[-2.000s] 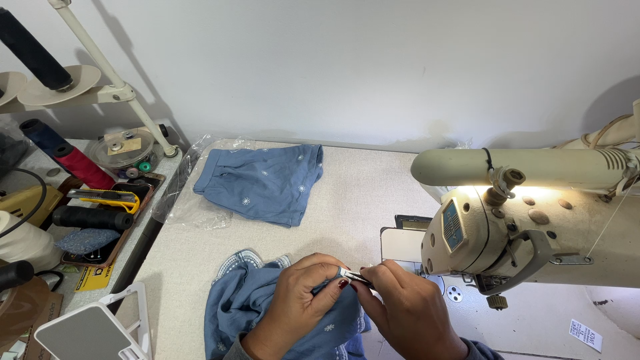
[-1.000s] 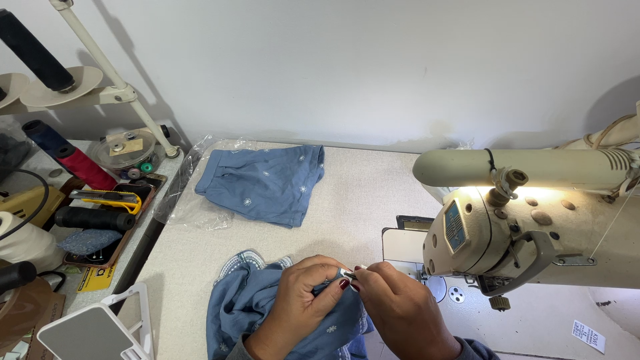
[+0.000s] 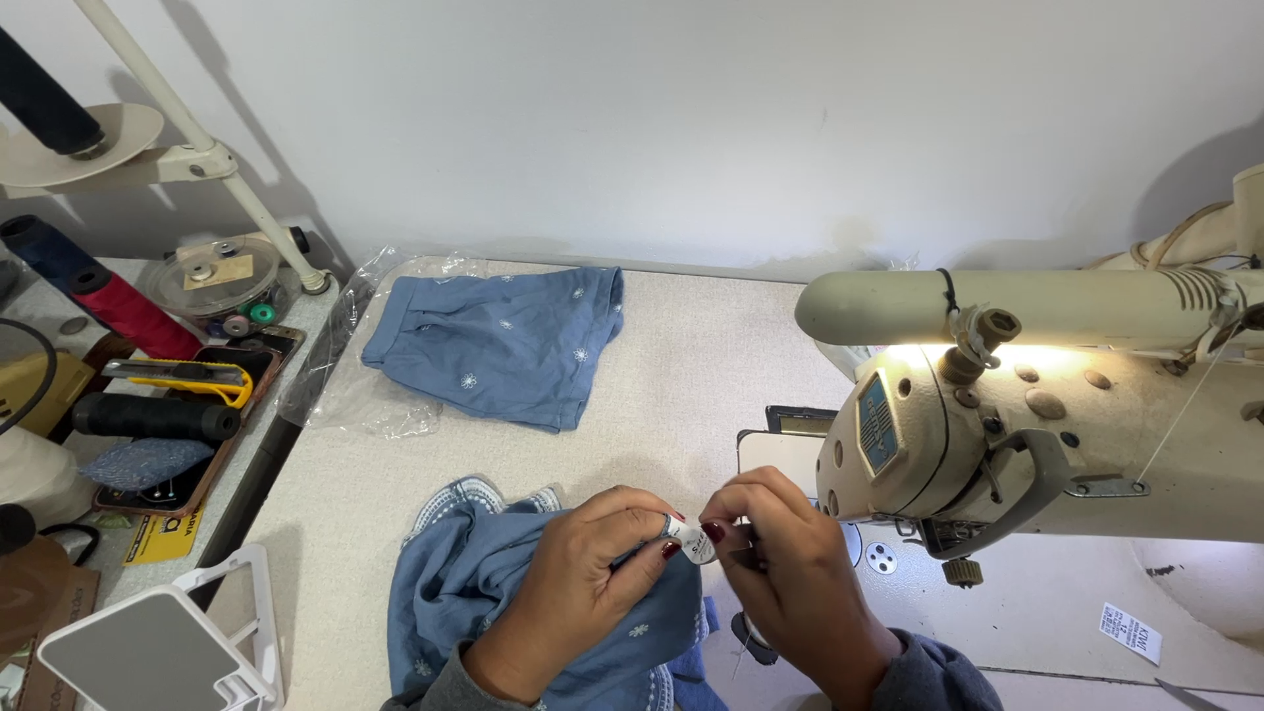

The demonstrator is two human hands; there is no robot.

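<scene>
A blue garment [image 3: 592,612] with white embroidered flowers and patterned trim lies bunched at the lower middle. My left hand [image 3: 583,583] pinches a small white label [image 3: 694,543] between thumb and fingertip above the garment. The label bears writing. My right hand [image 3: 790,578] is at the label's right edge with curled fingers; whether it grips the label or a small tool is not clear. Beyond my hands, blue embroidered shorts [image 3: 499,346] lie flat on a clear plastic bag [image 3: 341,395].
A sewing machine [image 3: 938,444] with its lamp lit stands close on the right. A tray [image 3: 222,464] at left holds a yellow cutter [image 3: 183,375] and black thread. A white folding stand [image 3: 158,652] is at lower left; a printed tag [image 3: 1131,632] lies at right.
The dark, slim tool that showed at my right hand is no longer plain to see. The label's printed face now shows more fully. The shorts and sewing machine have not moved.
</scene>
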